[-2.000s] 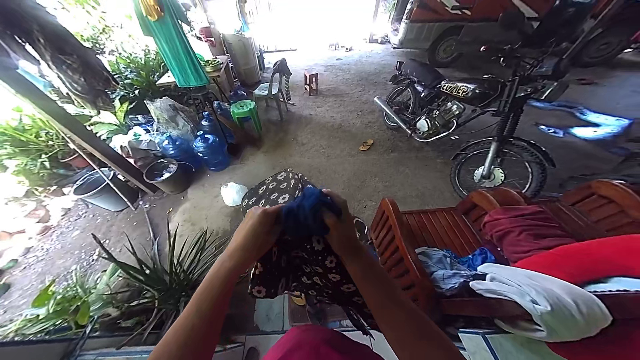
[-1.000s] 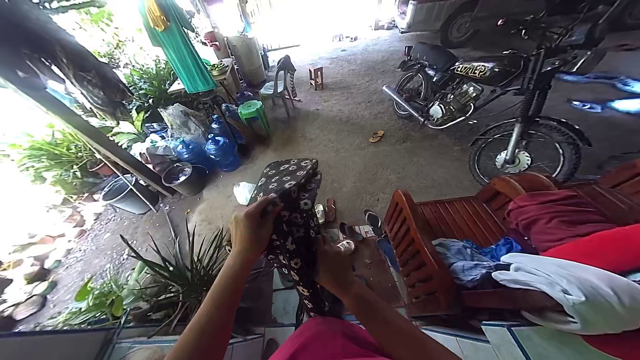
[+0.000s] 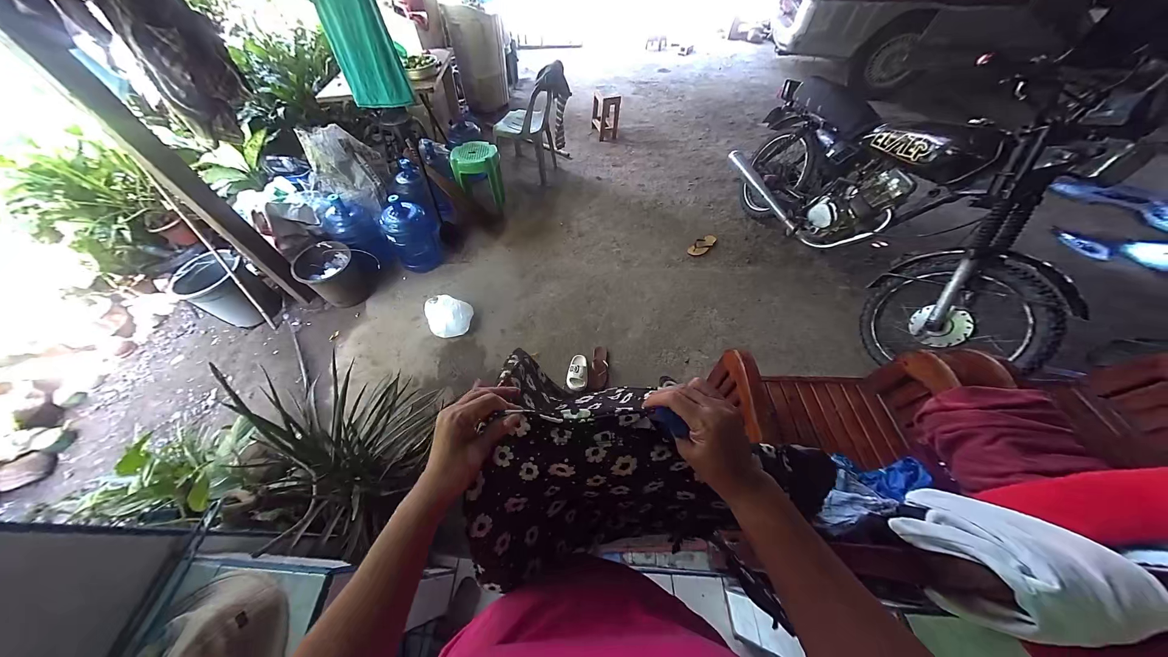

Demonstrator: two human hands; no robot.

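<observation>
A black cloth garment with a pale flower print (image 3: 584, 465) is stretched between my two hands in front of the body. Its upper edge is pinched by my left hand (image 3: 473, 429) at one side and by my right hand (image 3: 707, 429) at the other. A small piece of dark blue (image 3: 672, 422) shows beside the fingers of my right hand. The printed cloth hangs down below both hands, and part of it lies out to the right past my right wrist. Its lower folds reach the pink garment I wear.
On the right, a wooden bench (image 3: 821, 415) bears a white cloth (image 3: 1031, 566), a red cloth (image 3: 1086, 506) and other clothes. A motorcycle (image 3: 912, 173) stands beyond. Spiky plants (image 3: 338, 456) grow at left. A white plastic bag (image 3: 448, 316) and slippers (image 3: 577, 372) lie on the ground.
The flowered cloth, bunched two seconds ago and hanging narrow one second ago, is now spread wide between my hands. My hands have moved apart.
</observation>
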